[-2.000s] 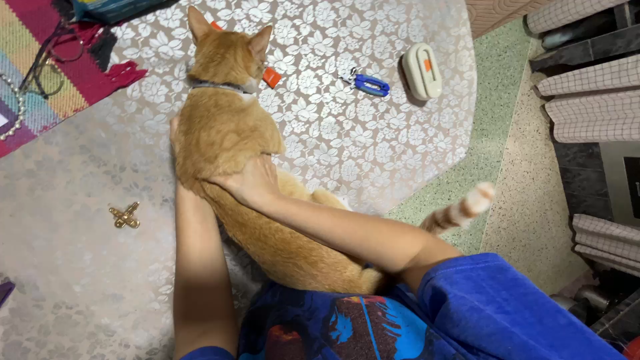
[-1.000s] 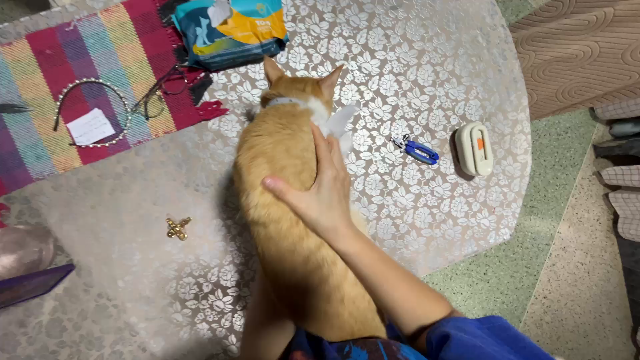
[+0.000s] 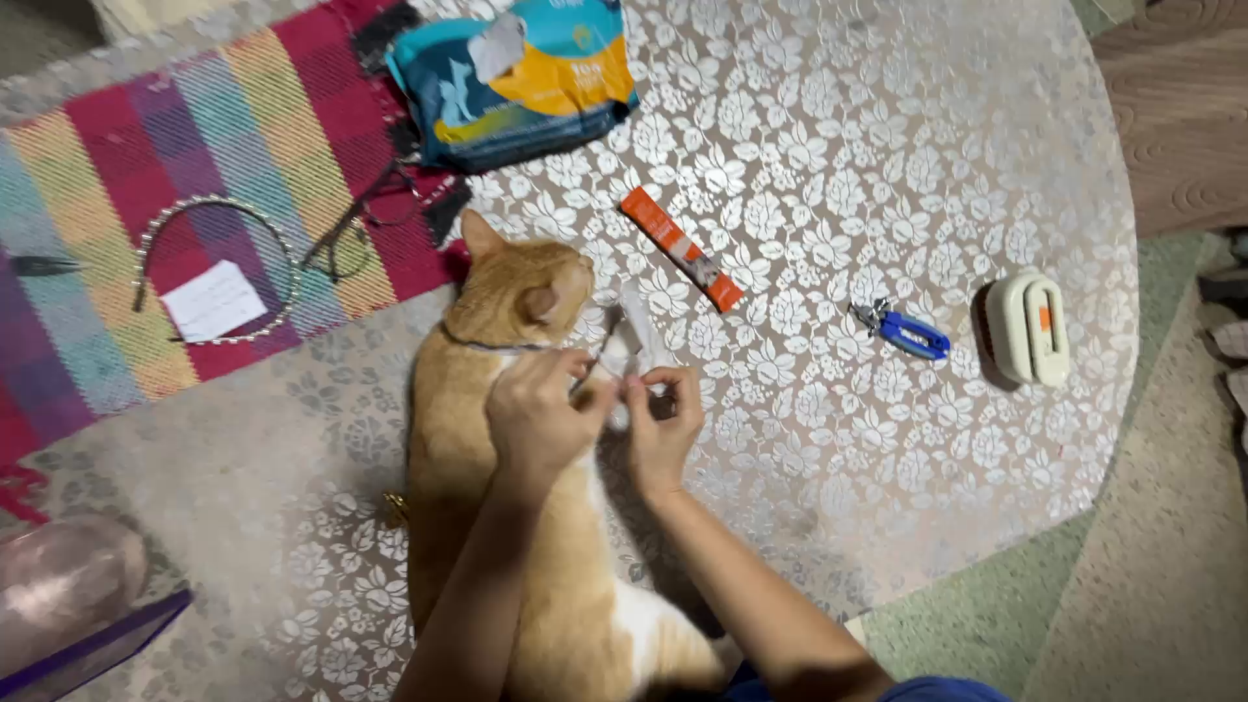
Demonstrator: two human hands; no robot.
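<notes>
An orange and white cat (image 3: 453, 409) with a thin dark collar lies on the patterned tablecloth, its head turned to the right. My left hand (image 3: 548, 414) is over the cat's chest, beside my right hand (image 3: 665, 424). Between them is a small blurred whitish thing (image 3: 639, 327), seemingly pinched by the fingertips of my right hand; a thin dark piece shows near my left fingers. What exactly my left hand grips is hidden by blur. An orange stick sachet (image 3: 682, 249) lies beyond my hands. Blue nail clippers (image 3: 914, 334) and a cream oval device (image 3: 1029, 329) lie to the right.
A wipes packet (image 3: 517, 88) lies at the top. On the checked woven cloth (image 3: 107, 156) are a beaded headband (image 3: 292, 249), eyeglasses (image 3: 341, 234) and a paper slip (image 3: 214, 300). A gold-coloured object (image 3: 395, 509) is partly behind the cat. A purple-edged object (image 3: 107, 648) is lower left.
My hands have come together beside the cat's front; a second ago one lay on its back. The cat's head has turned right. The orange sachet now lies in plain view.
</notes>
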